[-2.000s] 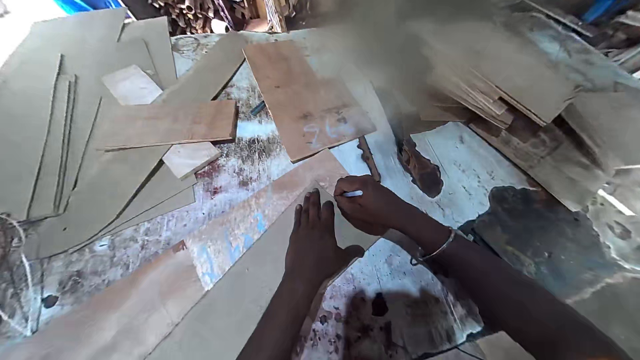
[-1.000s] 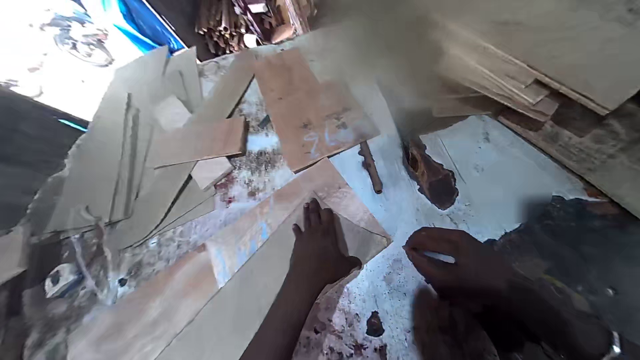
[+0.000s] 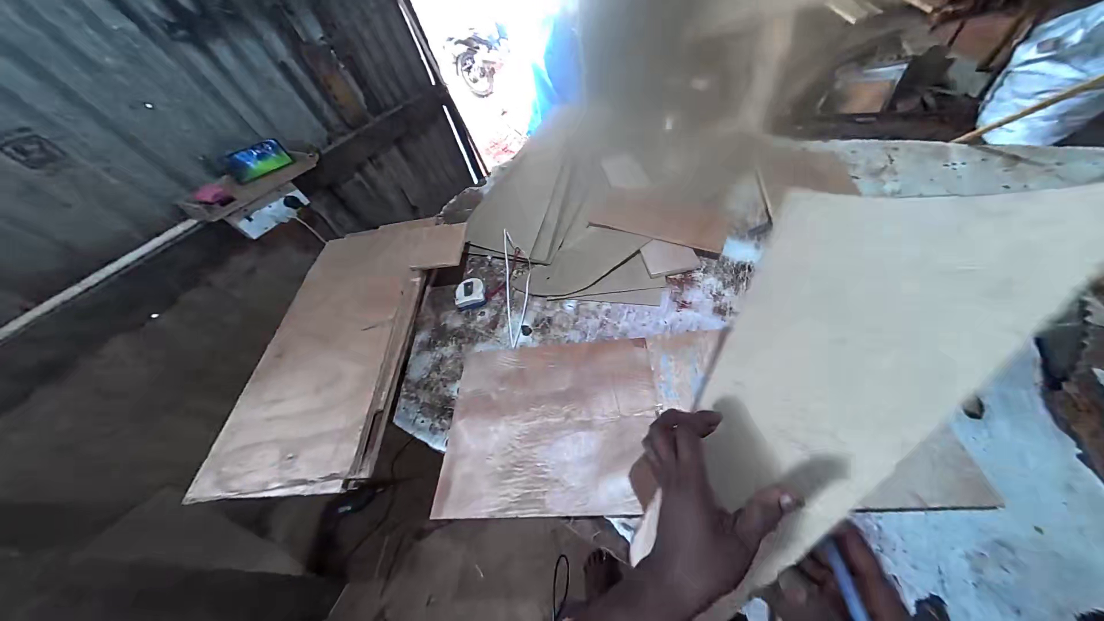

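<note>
A long pale board [image 3: 880, 319], thin and sheet-like, is raised at an angle above the worktable. My left hand [image 3: 699, 509] grips its near left edge, with the thumb over its face. Low in the view, my right hand [image 3: 845, 569] is partly hidden beneath the board's lower edge, with a blue-white pen or marker [image 3: 847, 580] in its fingers. Whether that hand also touches the board I cannot tell. Below the board, a reddish plywood panel [image 3: 552, 431] lies flat on the table.
A stack of plywood sheets [image 3: 336, 362] stands left of the table [image 3: 423, 388]. A tape measure [image 3: 471, 294] and white cord [image 3: 509, 293] lie near its left edge, before several thin offcuts [image 3: 595, 267]. A shelf [image 3: 259, 190] on the corrugated wall holds a lit screen [image 3: 259, 161].
The pale board, flat on the reddish panel earlier, is now lifted and tilted in my left hand. My right hand has come in beneath its lower edge. The view has swung left.
</note>
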